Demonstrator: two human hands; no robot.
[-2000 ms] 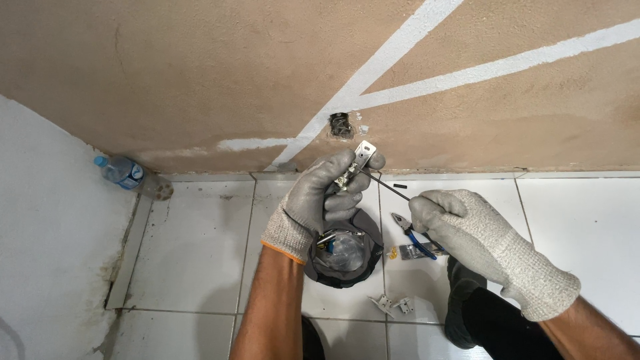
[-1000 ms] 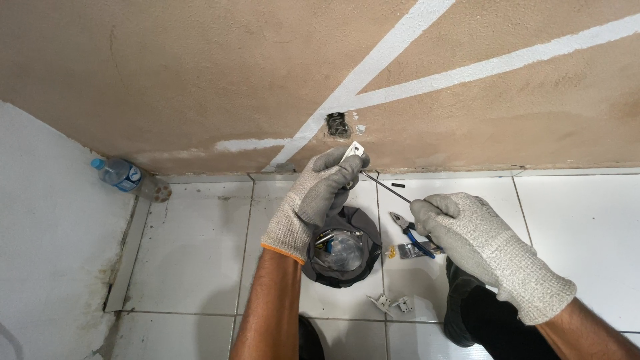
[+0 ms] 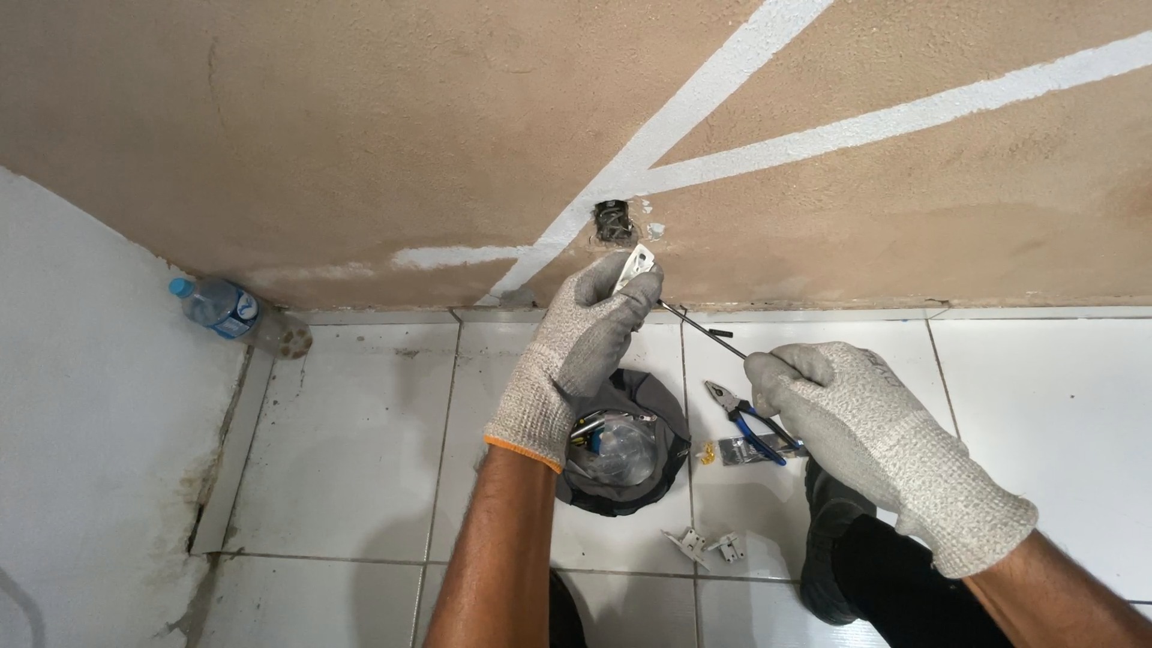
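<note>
My left hand (image 3: 605,328), in a grey-coated knit glove, grips a small white electrical fitting (image 3: 637,262) with a hole near its end; most of it is hidden by the fingers. My right hand (image 3: 837,423), gloved alike, holds a screwdriver (image 3: 706,332) whose handle is inside the fist. The thin shaft points up and left to the fingers of my left hand, where its tip is hidden. Just above the fitting, an opening in the wall (image 3: 614,221) shows dark wires.
Below my hands a round dark fabric tool bag (image 3: 670,423) stands on the tiles. Blue-handled pliers (image 3: 751,423) lie beside a small plastic packet (image 3: 742,451) and yellow bits (image 3: 707,453). White fittings (image 3: 690,544) lie nearer me. A plastic bottle (image 3: 236,315) lies in the left corner.
The fitting showed its metal parts two seconds ago; my left hand has turned it and its fingers now cover more of it. The right hand keeps its hold on the screwdriver.
</note>
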